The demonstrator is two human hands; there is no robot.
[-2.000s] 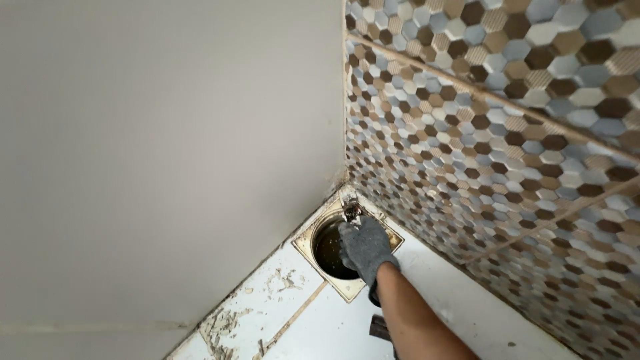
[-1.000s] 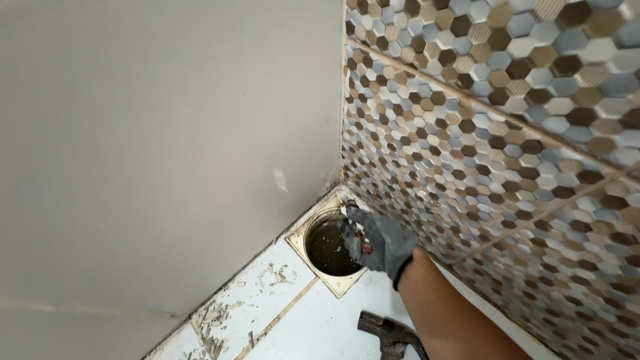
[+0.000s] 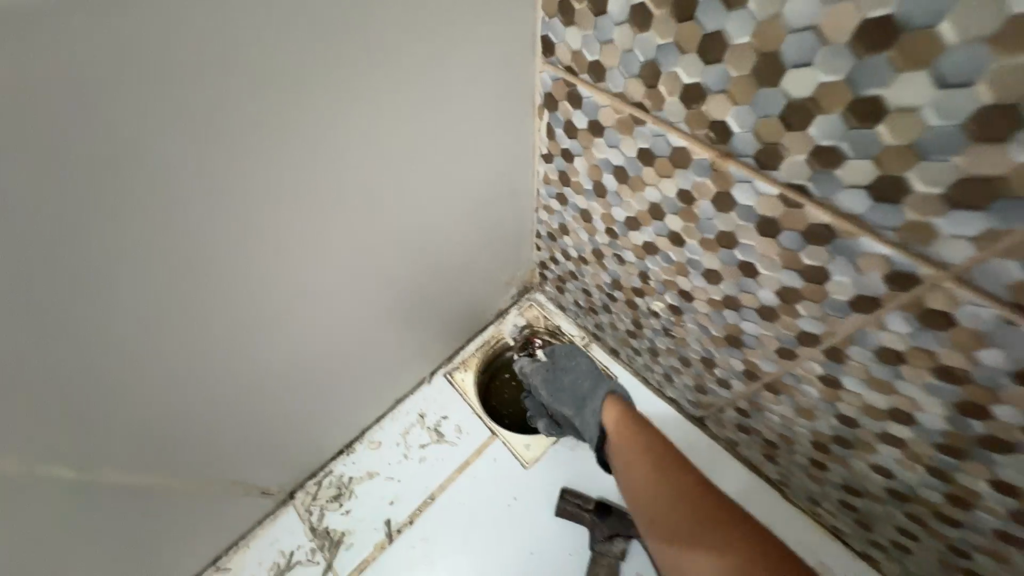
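My right hand [image 3: 564,390], in a grey work glove, is over the right side of a square metal floor drain frame [image 3: 524,450] in the corner. Its fingers are closed on a small reddish-brown object [image 3: 530,346] at the rim of the round opening, too small and partly covered to name. Murky water with specks [image 3: 504,394] shows inside the hole. A hammer [image 3: 600,520] lies on the white floor just below the glove, partly hidden by my forearm. My left hand is out of view.
A plain grey wall [image 3: 264,240] rises on the left and a wall of hexagon-patterned tiles [image 3: 760,240] on the right, meeting behind the drain. Dirt and debris [image 3: 328,504] are scattered on the white floor tiles along the left wall.
A second ago my gloved hand was turned at the drain's right edge, the reddish object visible in it; now the fingers are over the opening's upper right rim. More of the hammer shows than two seconds ago.
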